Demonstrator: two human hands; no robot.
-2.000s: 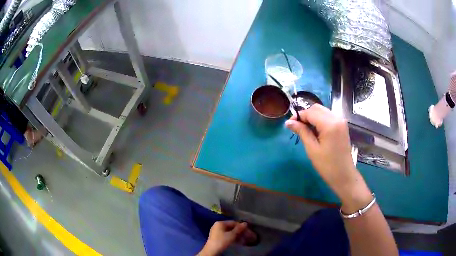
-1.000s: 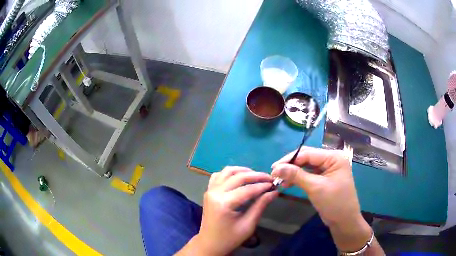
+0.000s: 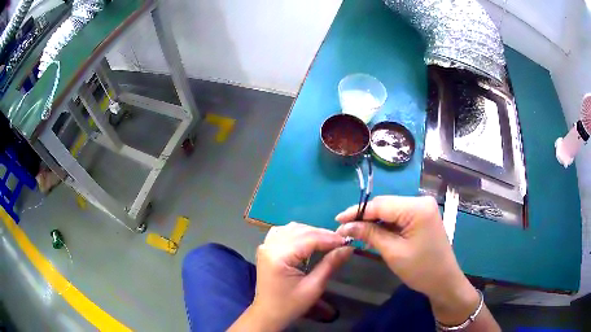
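Note:
My right hand (image 3: 405,243) holds a few short black wire leads (image 3: 363,196) whose pale ends point up and away, towards the brown cup. My left hand (image 3: 291,266) meets it at the table's front edge; its thumb and fingers pinch the lower, silvery ends of the leads. The flux cup (image 3: 345,136), red-brown inside, stands beyond the hands. The dross tin (image 3: 393,143), with grey-white contents, stands right of it. The clear plastic cup (image 3: 361,95) with pale cloudy liquid is behind them.
The solder pot (image 3: 471,172) with bright molten solder (image 3: 489,139) is at the right, under the silver duct (image 3: 459,32). A scraper (image 3: 450,214) juts from its front. A pink fan (image 3: 574,139) stands far right. Another table (image 3: 107,32) is at the left.
My left hand has come up from the lap to my right hand, which has moved back from the cups with the leads. Since the last frame, the pale ends have swung left.

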